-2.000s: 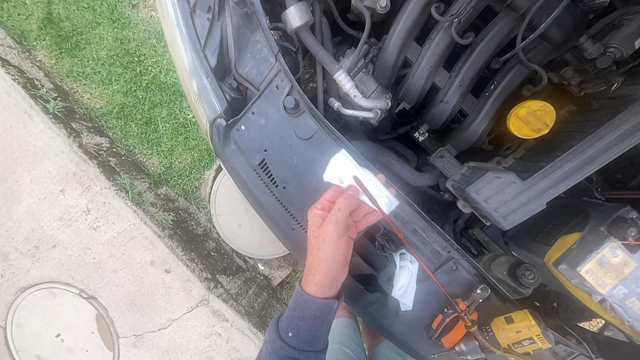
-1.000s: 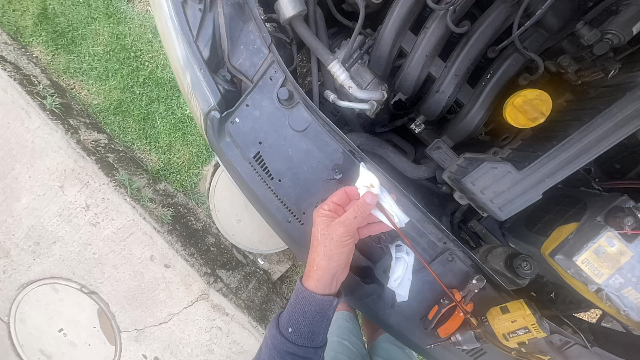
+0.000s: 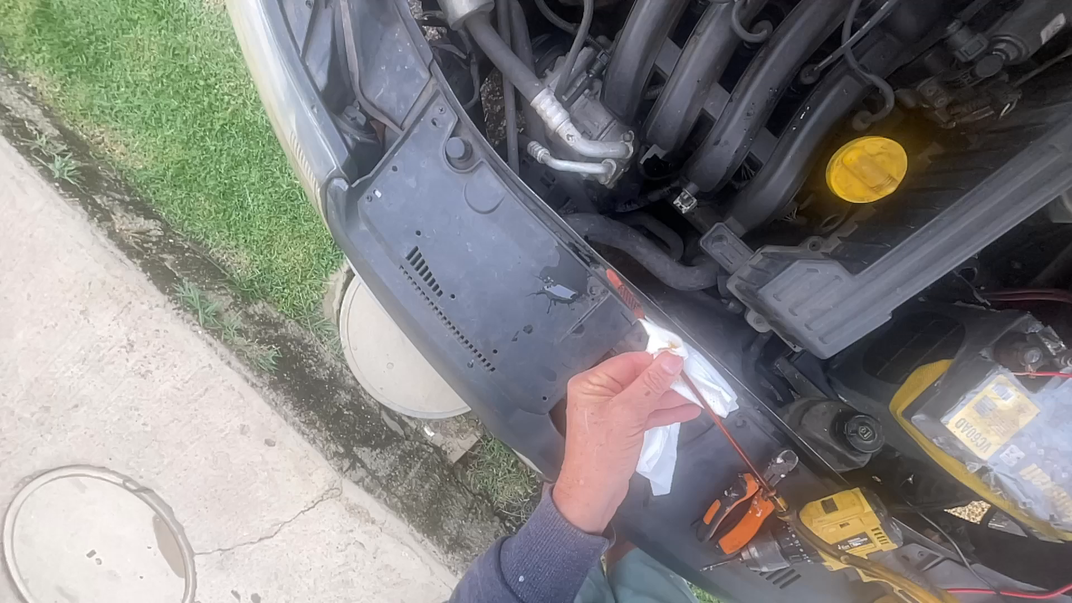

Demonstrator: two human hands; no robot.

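Note:
My left hand, in a dark blue sleeve, pinches a white paper wipe around a thin reddish dipstick between thumb and fingers. The dipstick's flat, patterned orange-red tip sticks out above the wipe, over the black plastic front panel of the car. Another part of white wipe hangs or lies just below the fingers; which one I cannot tell. The dipstick runs down to the right, across orange-handled pliers, towards a yellow power drill. My right hand is out of view.
Engine pipes and hoses fill the upper right, with a yellow filler cap among them. A car battery sits at the right. A small wet-looking patch marks the panel. Grass and concrete paving lie beyond the bumper.
My left hand has moved down and right along the dipstick with the wipe. The orange-red tip now shows past the wipe, and a wet-looking patch is visible on the panel.

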